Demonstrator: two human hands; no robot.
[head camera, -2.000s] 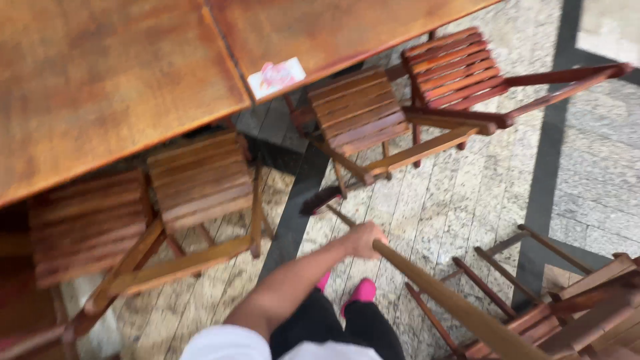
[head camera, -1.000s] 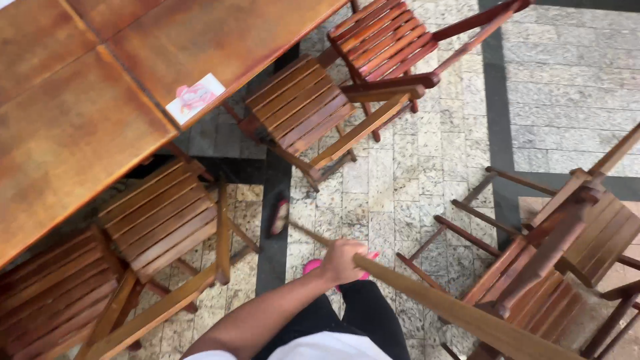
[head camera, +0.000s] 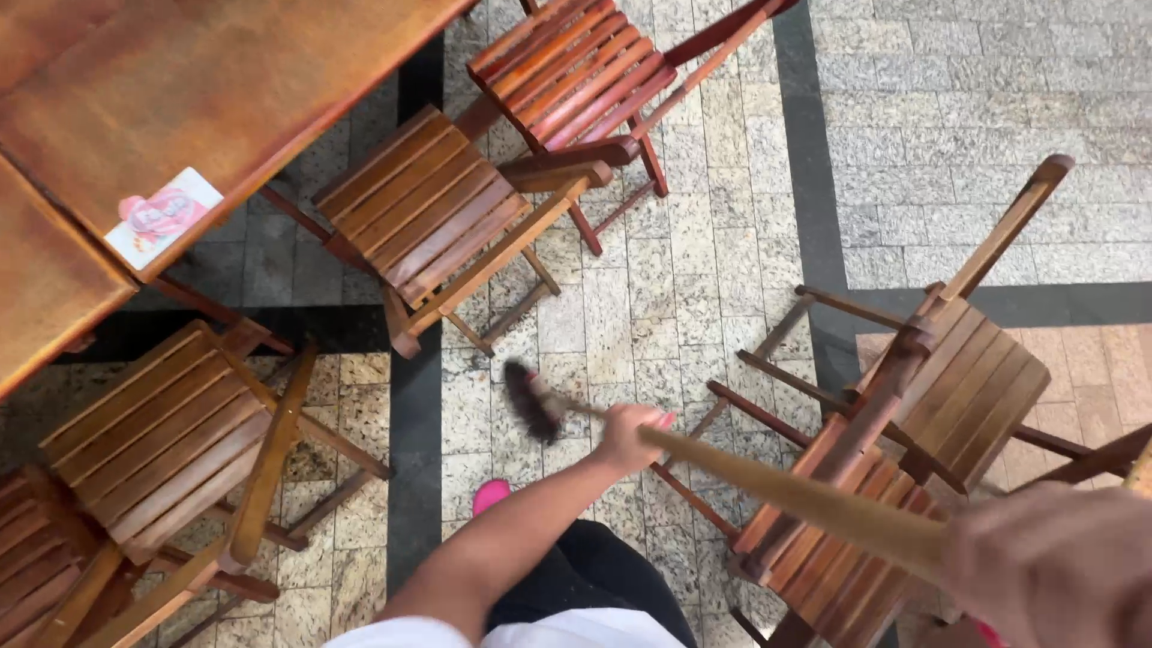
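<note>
A long wooden broom handle (head camera: 792, 486) runs from the lower right toward the middle of the view. My left hand (head camera: 633, 438) is closed around its lower part. Near the right edge, large and blurred, my right hand (head camera: 1044, 558) grips the upper end. The broom's dark bristle head (head camera: 533, 401) rests by the stone-tiled floor, just beyond my left hand and right of a black floor strip. A pink shoe (head camera: 490, 496) shows below the broom head.
Wooden tables (head camera: 225, 99) fill the upper left, with a printed card (head camera: 164, 219) at one edge. Slatted wooden chairs stand along them, one brown (head camera: 423, 202), one reddish (head camera: 576, 76), another lower left (head camera: 162, 441). More folding chairs (head camera: 972, 387) stand at the right.
My right hand has come into view at the lower right, on the handle. My left hand stays on the handle. The view has shifted, showing more of the chairs at the right.
</note>
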